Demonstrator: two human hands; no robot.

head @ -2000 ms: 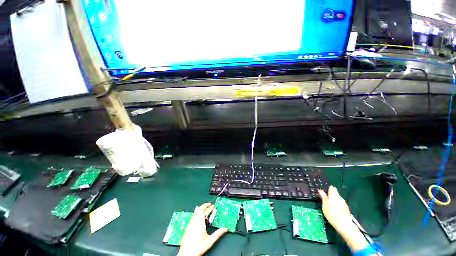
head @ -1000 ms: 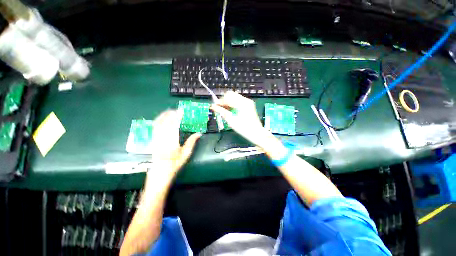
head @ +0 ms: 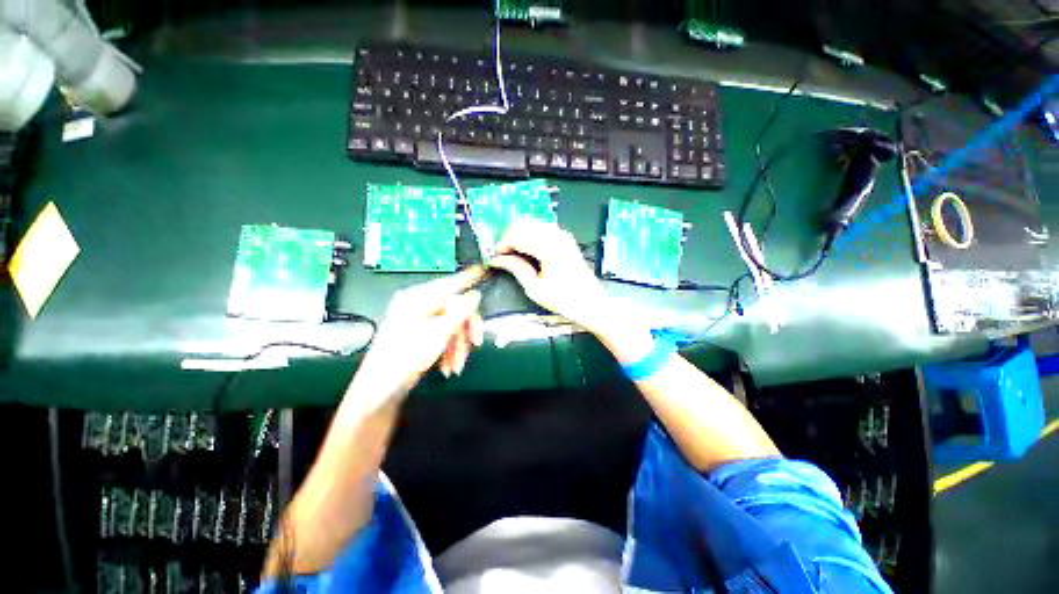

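Several green circuit boards lie in a row on the green bench: one at the left (head: 282, 274), one left of centre (head: 411, 229), one at centre (head: 511, 205) and one at the right (head: 642, 243). My right hand (head: 548, 269), with a blue wrist strap (head: 650, 353), is at the front edge of the centre board, fingers pinched. My left hand (head: 427, 330) reaches to the same spot, thumb and finger together. A white cable (head: 456, 174) runs over the keyboard to my fingers. What the fingertips hold is small and partly hidden. Black cables run to the left and right boards.
A black keyboard (head: 534, 116) lies behind the boards. A black scanner (head: 857, 183), white strips (head: 753, 256) and a yellow tape ring (head: 952, 221) on a black mat are at right. Yellow paper (head: 44, 258) is at left. Black board trays (head: 288, 464) and a blue stool (head: 989, 400) are below.
The view has tilted down and moved closer to the boards. My left hand has moved from beside the left boards to meet my right hand at the centre board's front edge.
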